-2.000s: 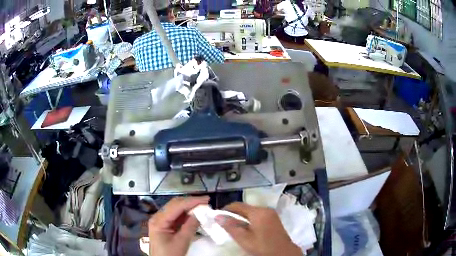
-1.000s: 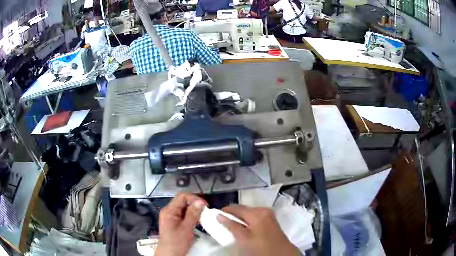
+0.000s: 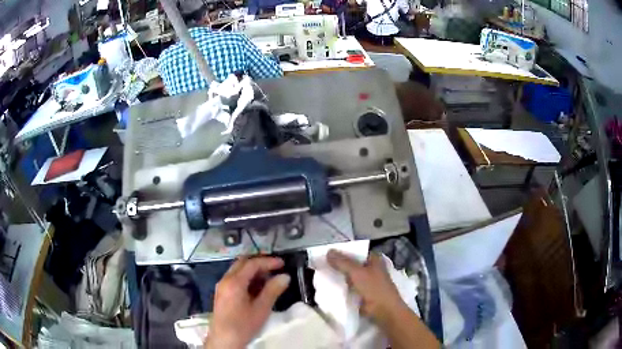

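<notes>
The roller machine (image 3: 256, 198) stands in front of me, with a dark blue casting and a shiny horizontal roller. My left hand (image 3: 251, 296) is just below its front edge, fingers apart and empty. My right hand (image 3: 365, 283) is at the front right edge, fingertips on a flat white cut piece (image 3: 331, 283). Its thumb side is hidden, so I cannot tell whether it pinches the piece. More off-white pieces (image 3: 290, 327) lie below and between my hands.
A white rag (image 3: 221, 105) is knotted on top of the machine. Dark cloth (image 3: 167, 307) lies at its lower left. Folded beige bundles (image 3: 102, 276) are on the floor at left. A person in a checked shirt (image 3: 211, 61) sits beyond, near sewing machines.
My hands have moved apart. The small white piece held between them is no longer there. My right hand has moved right onto a white piece. The view has shifted slightly.
</notes>
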